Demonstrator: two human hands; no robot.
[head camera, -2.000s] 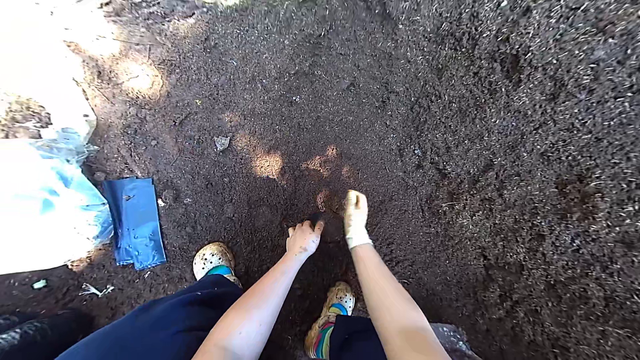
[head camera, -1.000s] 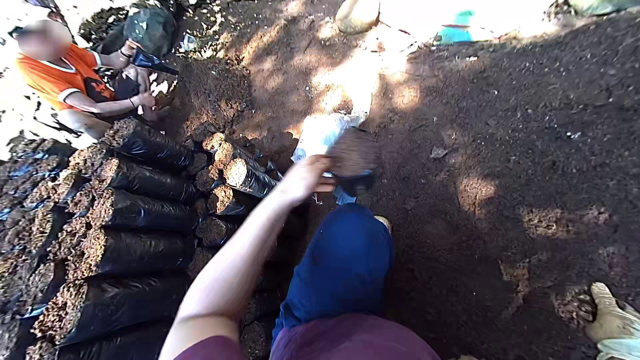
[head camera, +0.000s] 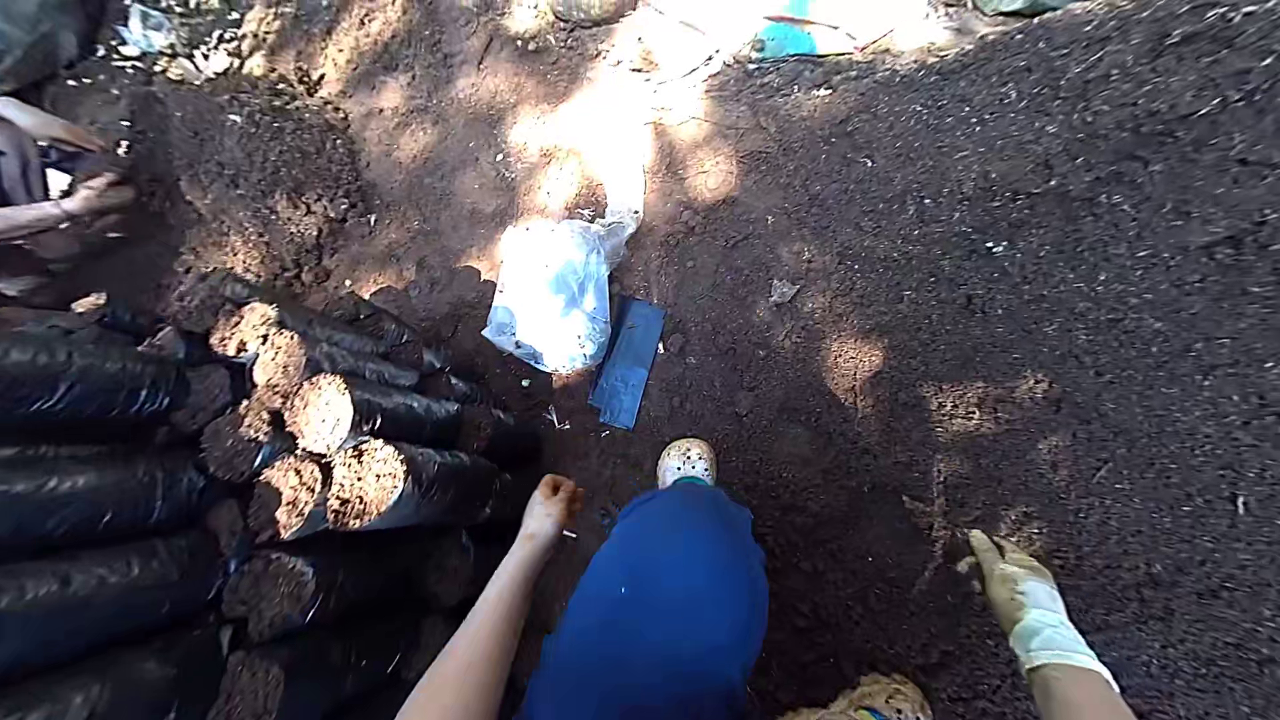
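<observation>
My bare left hand (head camera: 552, 506) hangs beside the stacked soil-filled black plastic bags (head camera: 430, 485), its fingers curled; whether anything is inside them cannot be told. My right hand (head camera: 1010, 585), in a pale soiled glove, is low over the loose dark soil (head camera: 1000, 300) at the right, fingers extended downward and nothing seen in them. Flat black plastic bags (head camera: 630, 362) lie on the ground ahead of my foot, next to a clear plastic bag (head camera: 555, 295).
Filled bags lie in a stack along the left. Another person's hands (head camera: 95, 195) are at the upper left, by a mound of soil (head camera: 270, 170). My clog-clad foot (head camera: 687, 462) stands at the centre, the other clog (head camera: 880, 698) at the bottom edge.
A second ago my left hand held a dark bag with soil at its top near the stack; that bag is no longer in view in the hand. The view has swung leftward since the oldest frame.
</observation>
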